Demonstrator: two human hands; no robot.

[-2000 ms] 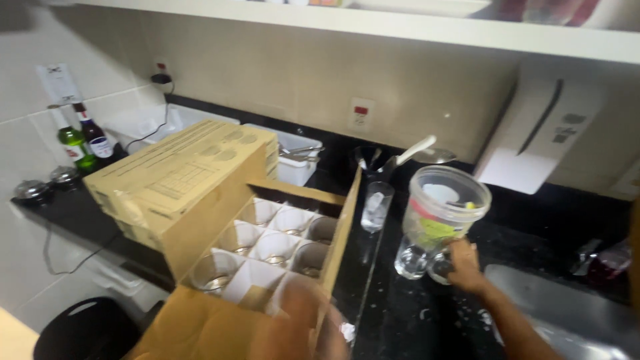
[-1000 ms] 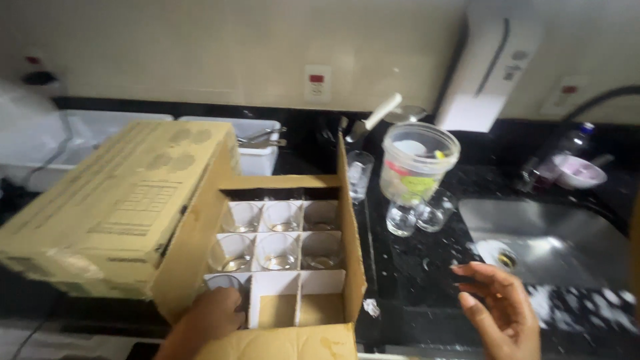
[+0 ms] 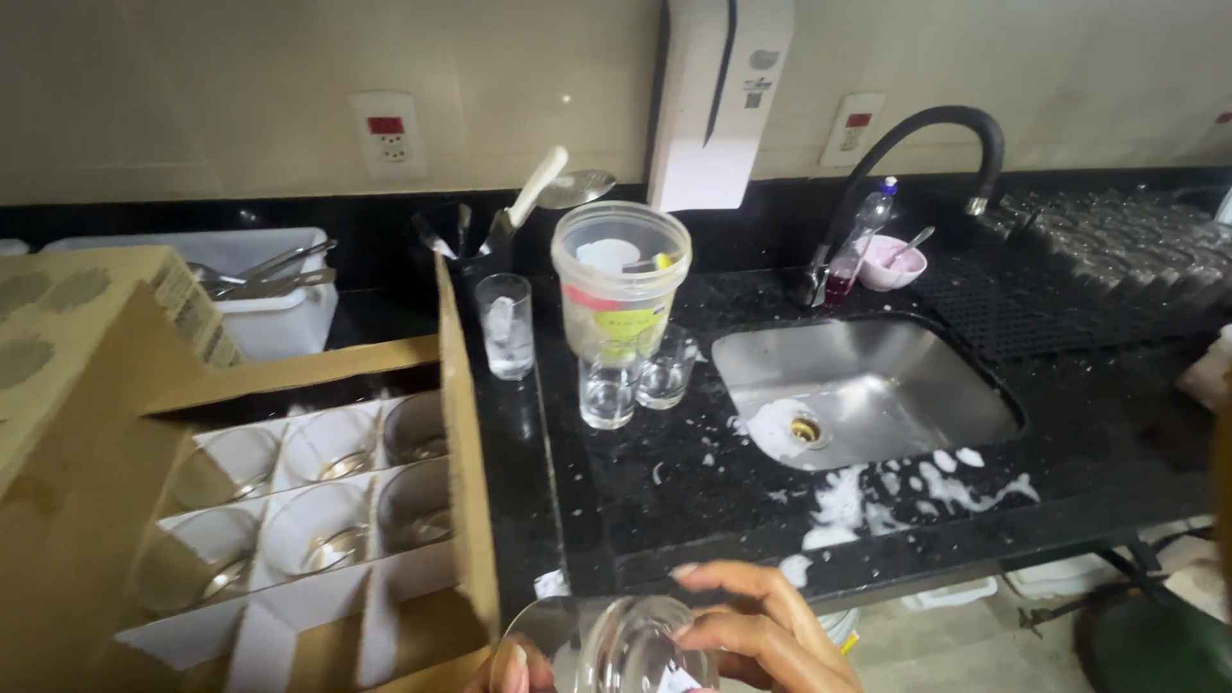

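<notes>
At the bottom edge, my left hand point(image 3: 525, 666) and my right hand point(image 3: 770, 630) hold a clear drinking glass point(image 3: 626, 650) between them, tilted on its side. Its base, with a small white label, faces my right hand. Left of it stands an open cardboard box point(image 3: 467, 452) with white dividers point(image 3: 274, 462); several glasses point(image 3: 322, 529) sit in its cells, while some nearer cells hold none. Two short glasses point(image 3: 606, 390) stand in front of a clear plastic tub point(image 3: 621, 279) with a green label. A taller glass point(image 3: 506, 327) stands to the tub's left.
A steel sink point(image 3: 876, 385) with a black faucet point(image 3: 914, 125) lies right, foam point(image 3: 847, 500) along its front edge. Behind it are a bottle point(image 3: 861, 245) and a bowl point(image 3: 890, 265); several upturned glasses point(image 3: 1126, 241) rest on a black mat. A white utensil bin point(image 3: 279, 322) stands back left.
My left hand was inside the box a second ago and now holds a glass outside it. My right hand, empty then, now touches that glass. The view has shifted right.
</notes>
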